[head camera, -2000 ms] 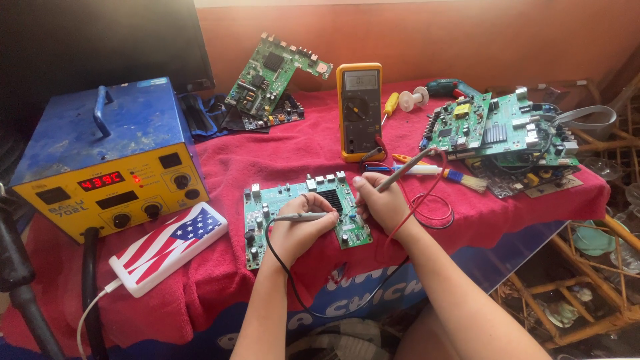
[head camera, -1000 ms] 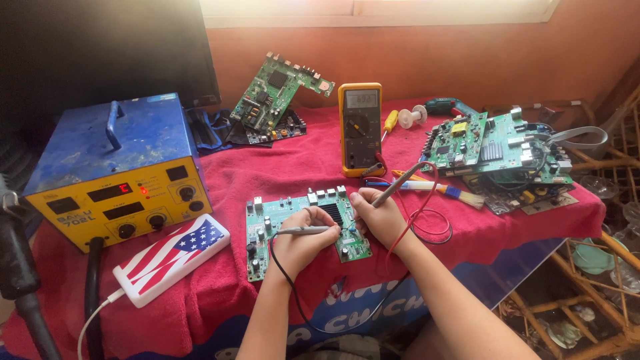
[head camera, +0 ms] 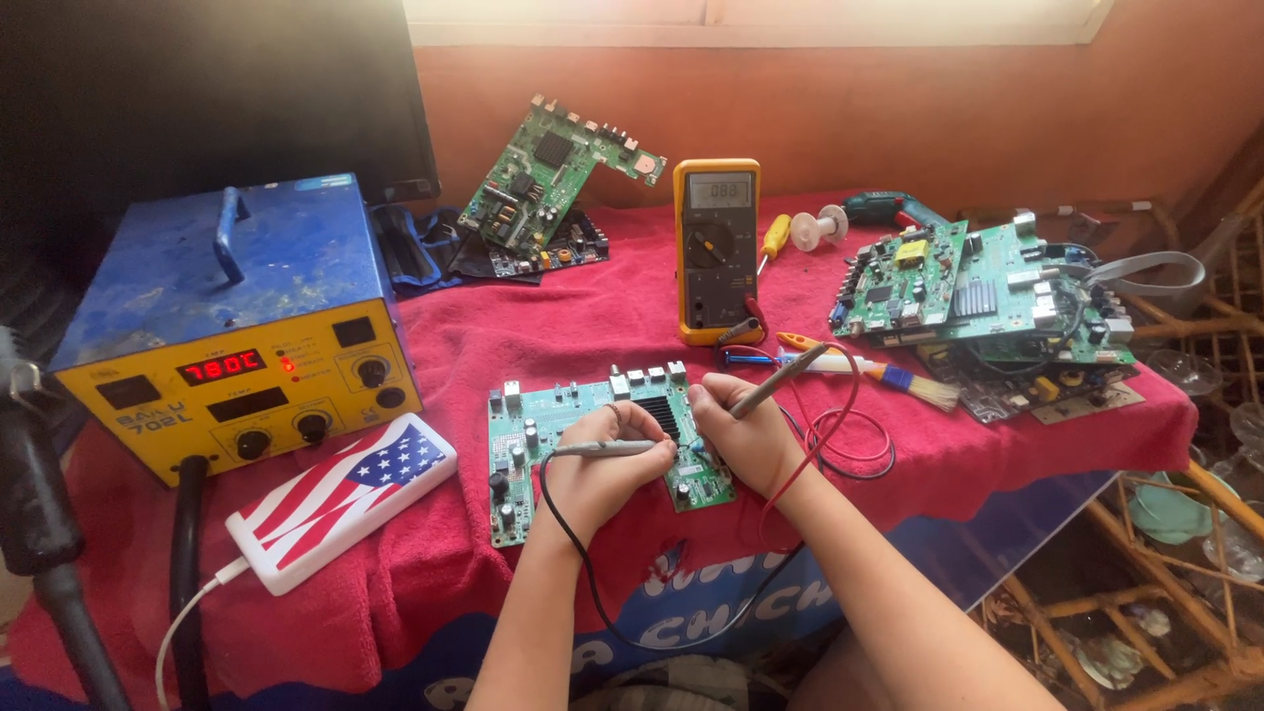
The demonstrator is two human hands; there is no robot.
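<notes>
A green circuit board [head camera: 538, 415] with a black heatsink [head camera: 659, 415] lies on a red towel. My left hand [head camera: 602, 464] grips a grey test probe [head camera: 602, 448] with a black lead, its tip over the board near the heatsink. In my right hand [head camera: 746, 434] is a second test probe [head camera: 780, 380], held like a pen at the board's right side, with a red lead. Whether either tip touches the board cannot be told. Behind the board a yellow-framed digital multimeter [head camera: 718, 252] stands upright, its display lit with digits too faint to read surely.
At left stand a blue and yellow rework station [head camera: 237, 326] and a flag-patterned power bank [head camera: 341, 504]. More circuit boards [head camera: 548, 178] lie at the back, with a stack of boards [head camera: 997, 296] at right. A brush [head camera: 913, 383], a syringe [head camera: 825, 361] and a yellow-handled screwdriver [head camera: 776, 237] are nearby.
Both hands stay over the board with the probes, shifting only slightly. The red reading on the rework station differs from the earlier frames.
</notes>
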